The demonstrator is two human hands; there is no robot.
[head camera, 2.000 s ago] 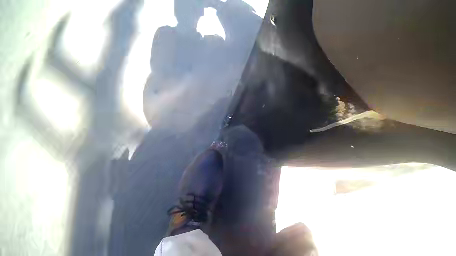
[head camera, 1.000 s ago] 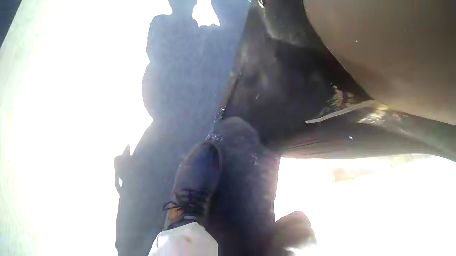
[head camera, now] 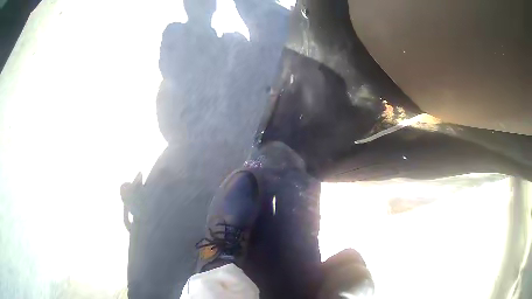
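Neither of my hands is in the picture. A dark lace-up shoe with an orange patch near its laces rests on the dark footboard. A pale trouser cuff shows at the bottom edge, below the laces. A black, scuffed leg shield rises beyond the shoe. It bears a thin pale slanting line and a small orange-gold flaky patch. A dark rounded object, cut off by the bottom edge, may be the second shoe; I cannot tell.
A large smooth tan-brown panel fills the upper right. The rider's blue-grey shadow lies on the overexposed ground at the left. Bright ground also shows at the lower right, with a pale curved band at the edge.
The slatted shadows at the left have gone; bright ground and a dark upper-left corner show there. The pale band at the right edge has come into view. The scooter panels have shifted slightly left and up.
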